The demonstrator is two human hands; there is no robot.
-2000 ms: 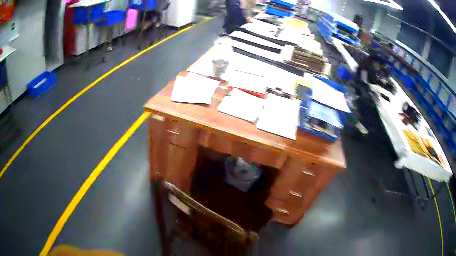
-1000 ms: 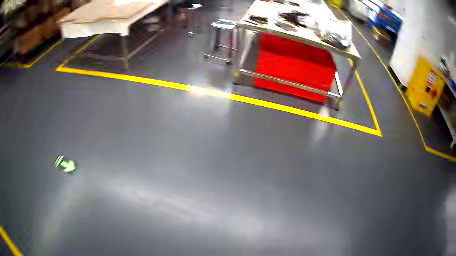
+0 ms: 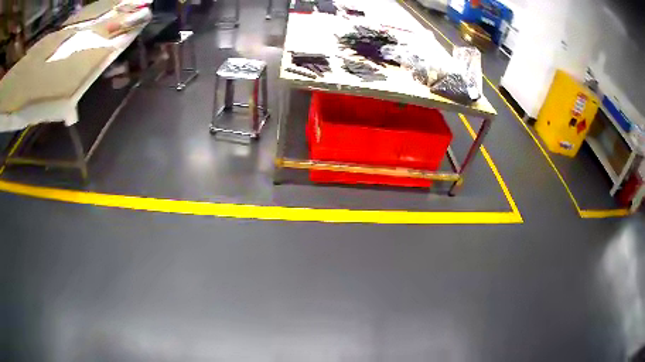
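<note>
Neither of my hands is in view. A pale worktable (image 3: 392,87) with metal legs stands ahead, right of centre. On it lie dark strips in a heap (image 3: 368,42), with a smaller pile (image 3: 310,64) near its left front corner. Crumpled clear plastic bags (image 3: 456,79) with something dark in them lie at the right front corner. A large red bin (image 3: 378,138) stands under the table. The items are too small and blurred to tell more.
A metal stool (image 3: 242,69) stands left of the worktable. A table with a brown covering (image 3: 44,71) is at the far left. Yellow floor lines (image 3: 297,213) cross in front. A yellow cabinet (image 3: 566,113) and a side bench (image 3: 614,131) are at the right.
The view has swung from a wooden desk to the worktable. Since one second ago the worktable and red bin appear nearer, and the stool shows more fully.
</note>
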